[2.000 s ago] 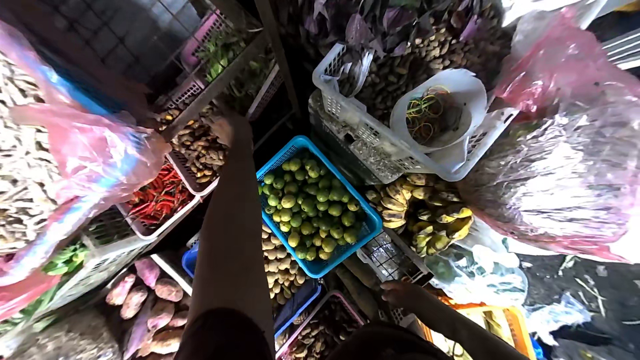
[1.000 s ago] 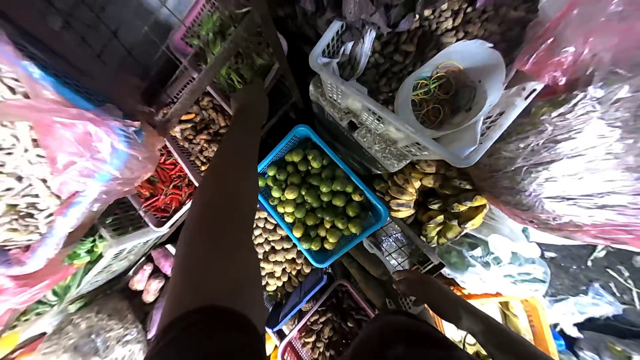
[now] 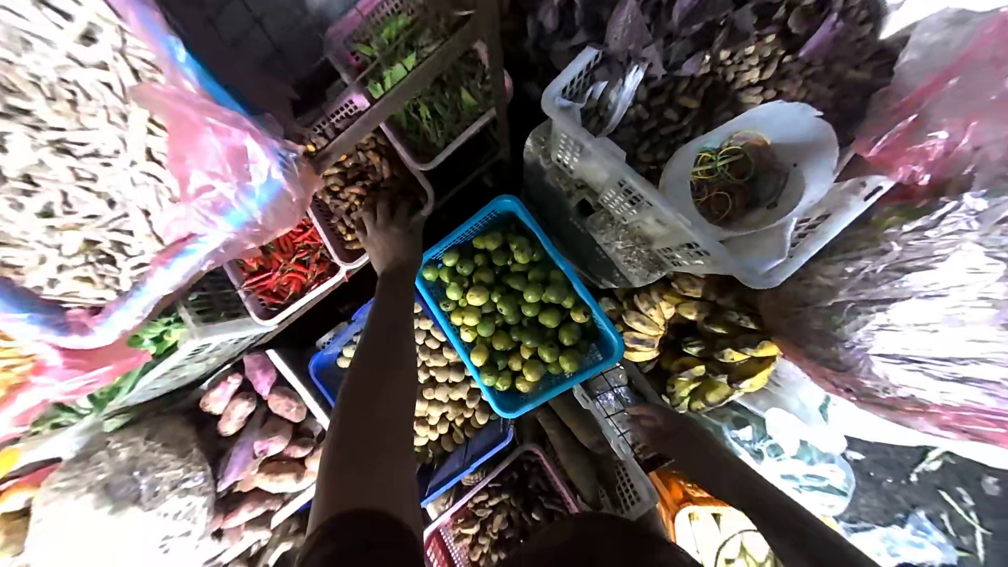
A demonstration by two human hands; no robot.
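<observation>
My left hand [image 3: 391, 235] reaches into a pink plastic basket of small brown roots [image 3: 354, 185], its fingers spread over the roots at the basket's right end. Whether it pinches any is hidden in shadow. My right hand [image 3: 657, 433] rests beside a pale wire or plastic rack [image 3: 616, 409], below the bananas [image 3: 709, 339]; its fingers are dark and what they touch is unclear. Between the two hands sits a blue plastic basket [image 3: 520, 411] full of small green limes [image 3: 508, 307]. Red chillies [image 3: 287, 264] lie in a basket just below the roots.
Leafy greens [image 3: 441, 102] fill a basket behind a wooden bar [image 3: 394, 87]. A white crate [image 3: 630, 189] holds a cut plastic container [image 3: 811, 150] with rubber bands. Sweet potatoes [image 3: 276, 437] lie lower left. Pink plastic bags [image 3: 228, 157] and a pink basket [image 3: 543, 457] border the space.
My left hand has moved from the basket of leafy greens down to the basket of brown roots. My right hand stays near the rack below the bananas.
</observation>
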